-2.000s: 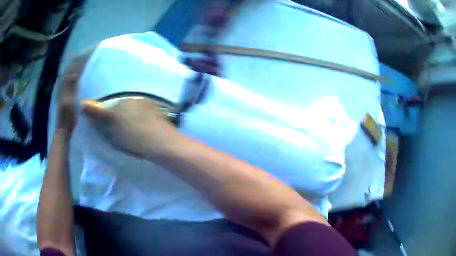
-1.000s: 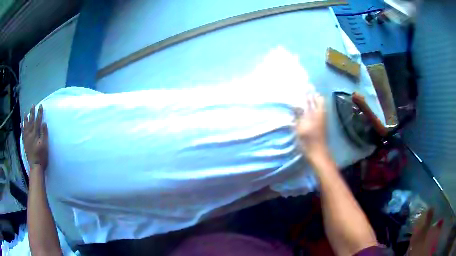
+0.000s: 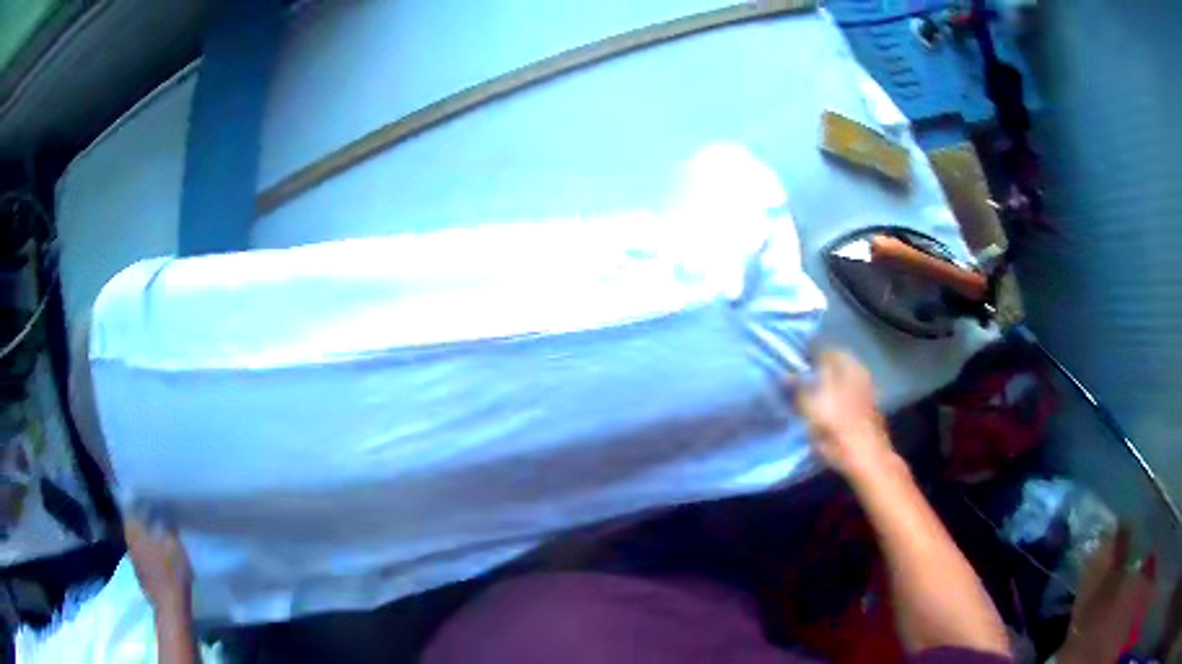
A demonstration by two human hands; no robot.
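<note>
A white garment is drawn over the long padded form and hangs down its near side. My left hand is at the garment's lower left edge, blurred, its fingers partly hidden at the cloth. My right hand grips the garment at its right end, where the cloth is bunched in small folds. The steam iron lies on the table's right end, its orange-brown handle up, touched by neither hand.
The pale padded table carries a long wooden strip, a blue band and a yellow-brown block. A dark hose runs from the iron. Another person's hand shows at lower right. White cloth lies at lower left.
The iron, under my right hand two seconds ago, now lies at the right. Since one second ago, both hands have moved down towards me, and the garment's front hangs flatter, with a long crease along it.
</note>
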